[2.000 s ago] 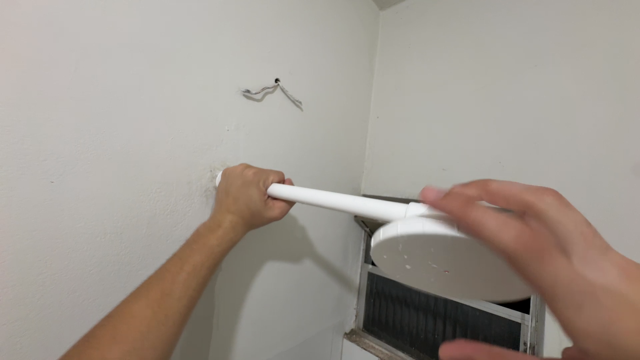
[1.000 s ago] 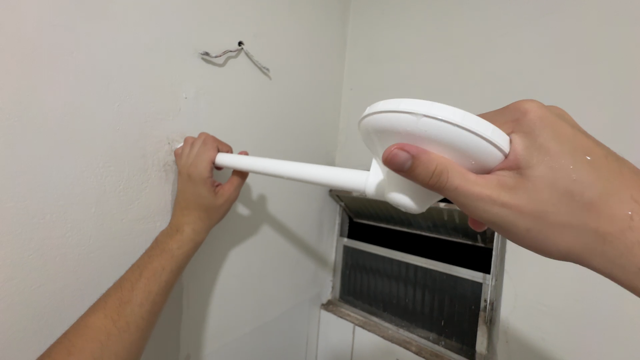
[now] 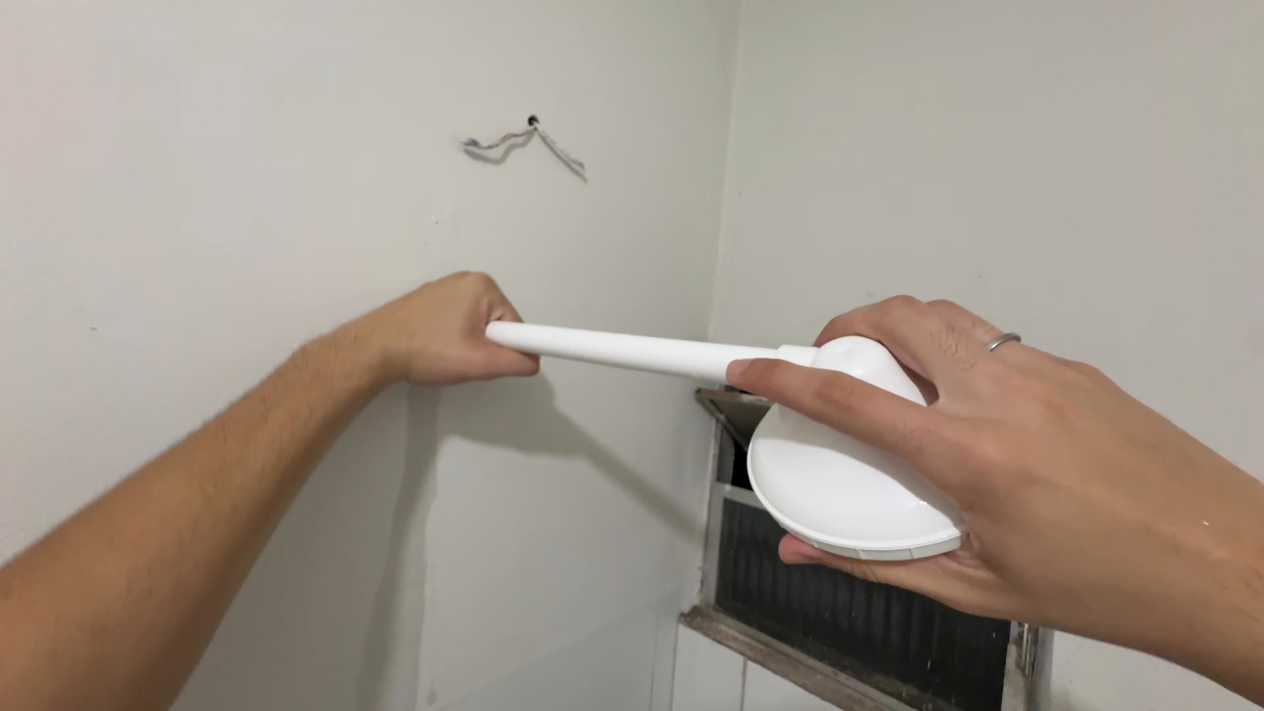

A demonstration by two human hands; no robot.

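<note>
A white plastic shower head (image 3: 854, 484) sits at the right end of a straight white pipe arm (image 3: 632, 352), its round face turned downward. My left hand (image 3: 459, 331) is closed around the wall end of the arm, close to the left wall, and hides the joint there. Over the shower head lies my right hand (image 3: 997, 454), a ring on one finger; its fingers grip the rounded back and the rim, and one fingertip reaches the arm.
Two loose electrical wires (image 3: 533, 133) stick out of a small hole in the left wall above my left hand. Behind the shower head, low in the corner, is a metal-framed louvred window (image 3: 859, 592) with a worn sill (image 3: 770, 657).
The shower head has turned from face up a second ago to face down. My right hand has shifted its grip from below the head to over its back. My left hand stays at the wall end.
</note>
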